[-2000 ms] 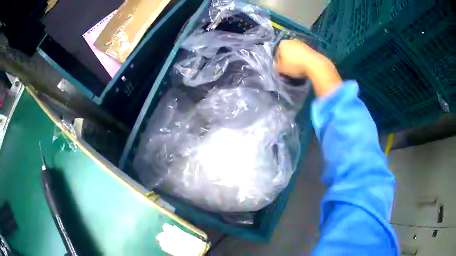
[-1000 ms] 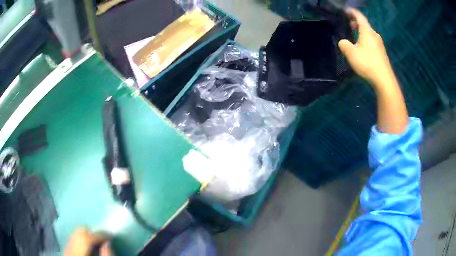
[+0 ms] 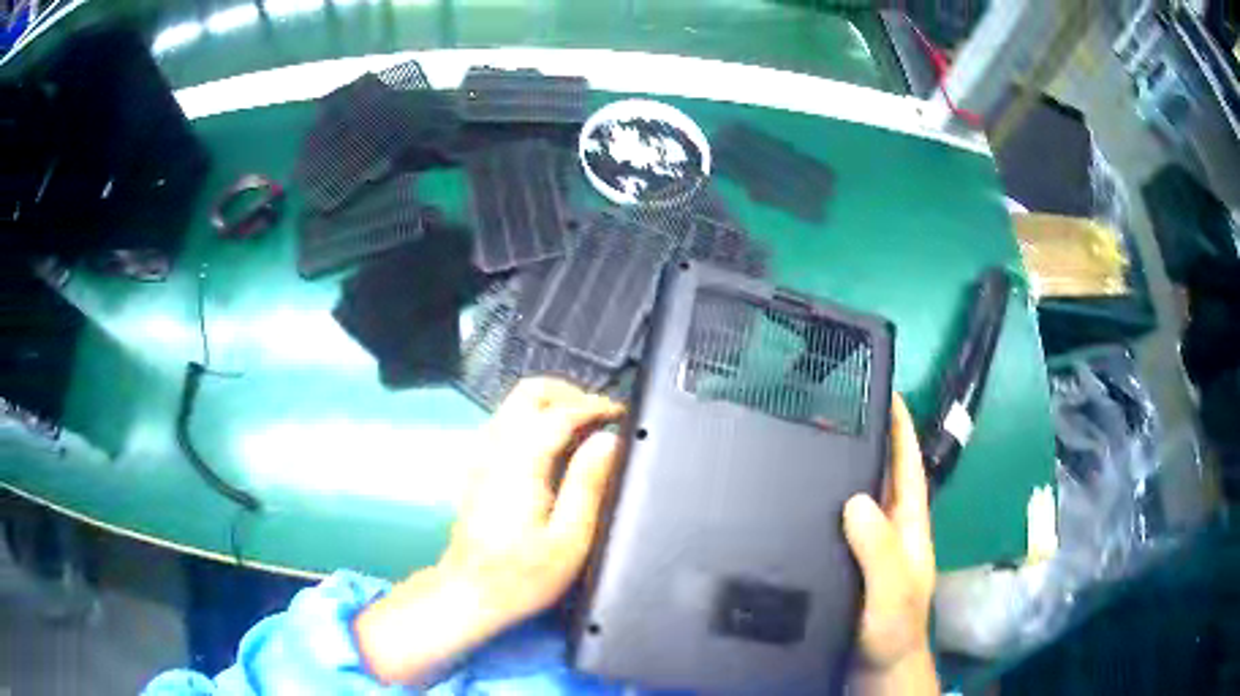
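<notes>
A dark grey rear housing (image 3: 721, 503) is held over the front of the bench, its slotted window at the far end and a small dark label patch near me. My left hand (image 3: 537, 496) grips its left edge. My right hand (image 3: 891, 544) grips its right edge. Black vent grilles (image 3: 598, 288) lie in a loose pile beyond the housing, which hides part of them. A plain black filter sheet (image 3: 408, 302) lies at the pile's left. The white-rimmed screw dish (image 3: 645, 152) stands behind the pile. The electric screwdriver (image 3: 968, 374) lies at the right.
Black standing housings (image 3: 109, 150) are at the left. A reddish-brown loop (image 3: 246, 204) and a coiled black cord (image 3: 204, 442) lie on the green bench (image 3: 340, 469). Beyond is a white rail (image 3: 762, 84). Crates with cardboard (image 3: 1074, 256) and clear plastic bags (image 3: 1108, 422) are at the right.
The view has swung from the crates back to the bench. The housing, earlier lifted in my right hand over the crate, is now over the bench with both hands on it.
</notes>
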